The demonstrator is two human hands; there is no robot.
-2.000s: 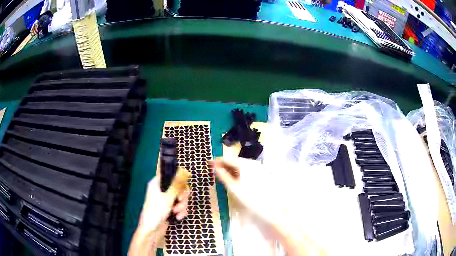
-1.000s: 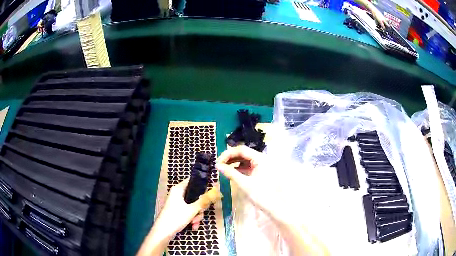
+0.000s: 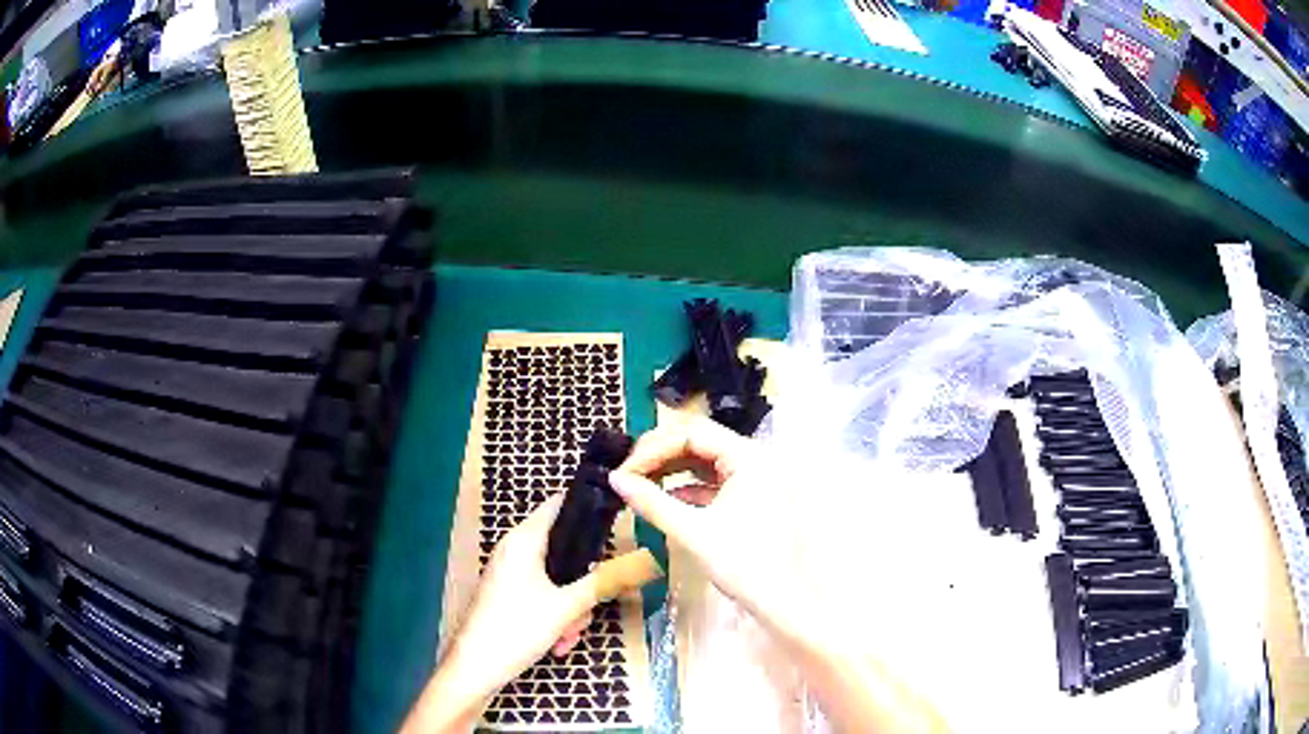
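My left hand (image 3: 524,609), with a yellow-orange cover on a finger, holds several black plastic parts (image 3: 584,519) in a bundle above the pad sheet. My right hand (image 3: 732,523) has thumb and finger pinched at the upper right side of the bundle. Whether a small pad is between those fingertips cannot be seen. The tan pad sheet (image 3: 553,387) with rows of dark triangle-like pads lies flat under my left hand. A loose pile of black parts (image 3: 722,359) lies just beyond my right hand.
Stacked black trays (image 3: 201,330) stand at left. At right, black bars in rows (image 3: 1098,502) lie on a bright white surface (image 3: 919,617) inside a clear plastic bag (image 3: 991,308). A white strip (image 3: 1263,373) lies at far right. A dark green belt (image 3: 603,187) runs across beyond the mat.
My left hand and the bundle have moved right, over the sheet's right part. My right hand came up to the bundle and now meets its upper side.
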